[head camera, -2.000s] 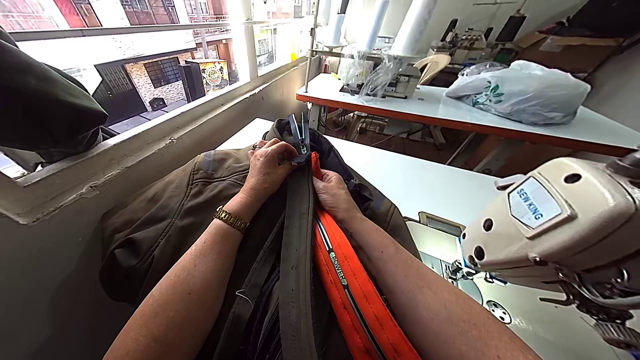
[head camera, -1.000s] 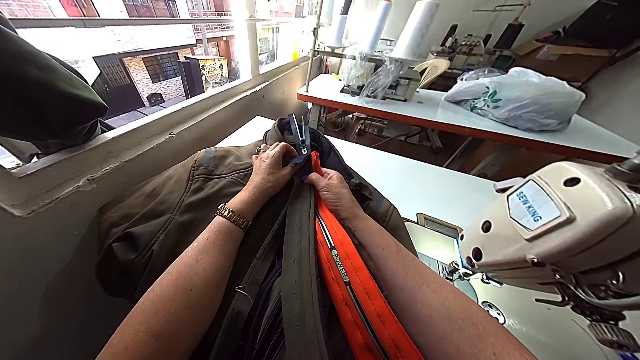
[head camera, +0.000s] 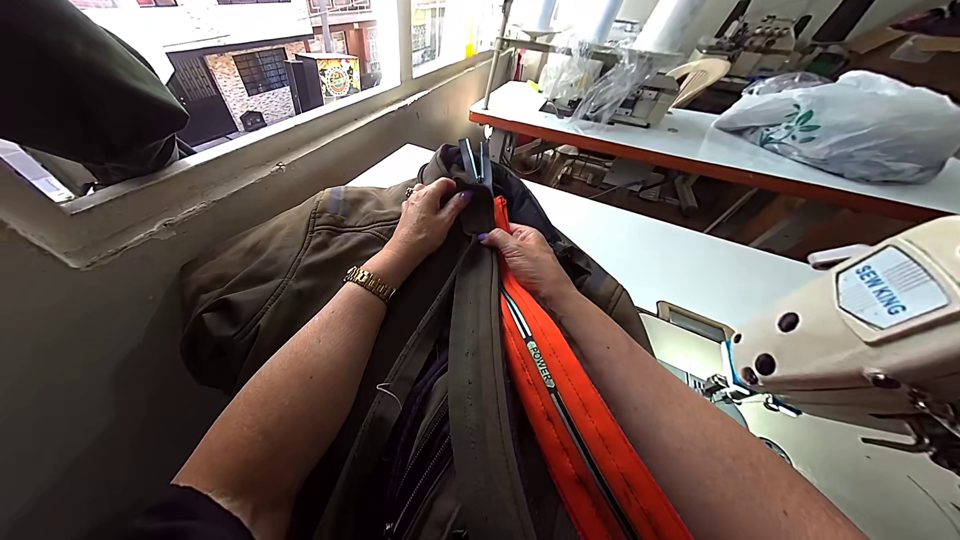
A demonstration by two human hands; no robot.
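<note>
A dark olive jacket (head camera: 277,247) lies bunched over the white table, with a zipper (head camera: 427,457) visible low in its folds. Near its top edge my left hand (head camera: 429,217) pinches a dark fabric flap between thumb and fingers. My right hand (head camera: 529,259) grips the edge of the long olive placket strip (head camera: 480,360) just below, beside the top of an orange strip (head camera: 581,420) with a dark and pale line along its middle. A loose zipper end (head camera: 480,165) stands up above both hands. A white thread (head camera: 390,394) hangs on the jacket.
A Sew King sewing machine (head camera: 862,322) stands at the right on the white table (head camera: 622,232). Behind, an orange-edged table (head camera: 697,165) holds a plastic bag (head camera: 847,127) and thread cones. The window wall (head camera: 247,180) borders the left, with dark fabric (head camera: 82,90) on its sill.
Both hands stay near the top of the jacket. The fabric between them has shifted, and more of the dark flap shows between my fingers now.
</note>
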